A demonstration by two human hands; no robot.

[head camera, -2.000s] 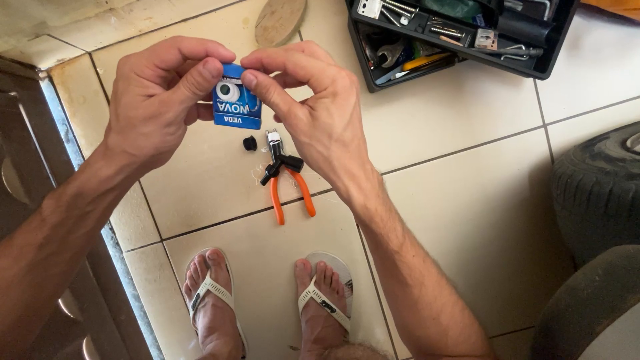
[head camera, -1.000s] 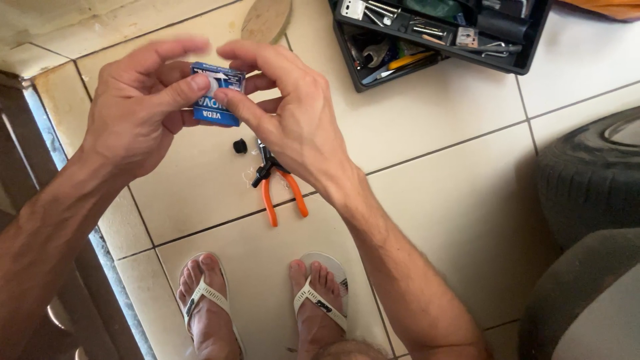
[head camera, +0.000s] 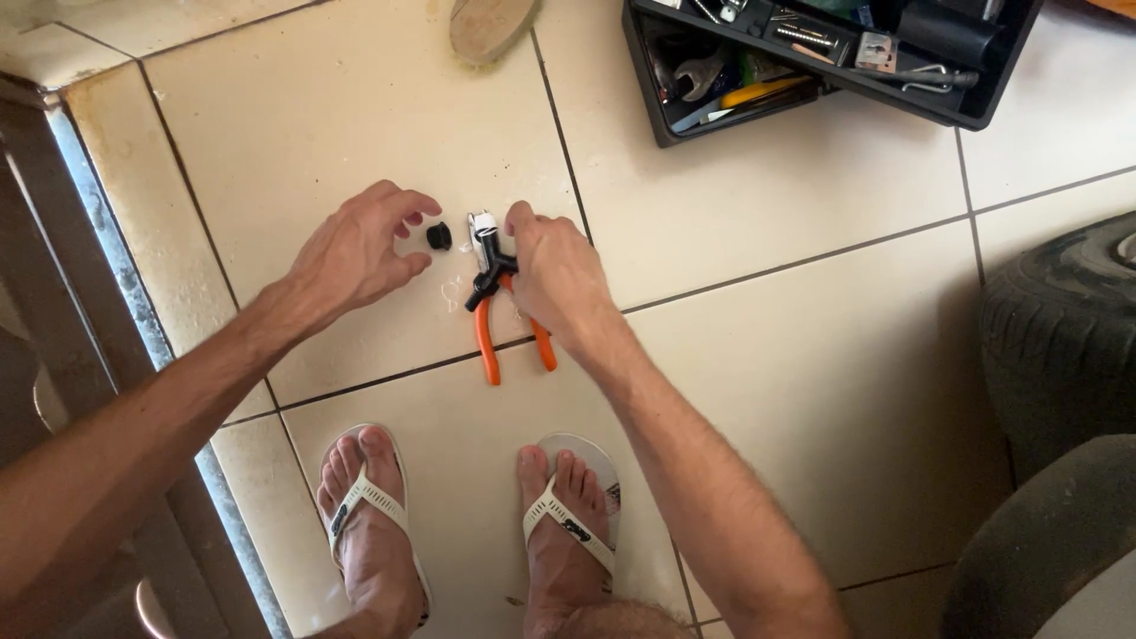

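Note:
My left hand is just left of a small round black plastic cap, fingers apart and nothing in them. On the tiles lie pliers with orange handles. A black Y-shaped plastic fitting rests on the pliers, its upper end wrapped in white thread tape. At the right side of the fitting is my right hand, fingers bent down; whether it touches or grips the fitting is hidden. The blue packet is out of sight.
A black toolbox with wrenches, a yellow-handled tool and small parts stands at the top right. A wooden-backed brush lies at the top. A tire is at the right. My feet in white flip-flops are below the pliers.
Both hands held a blue packet before; it is no longer seen. They have come down to the floor on either side of the cap and the fitting.

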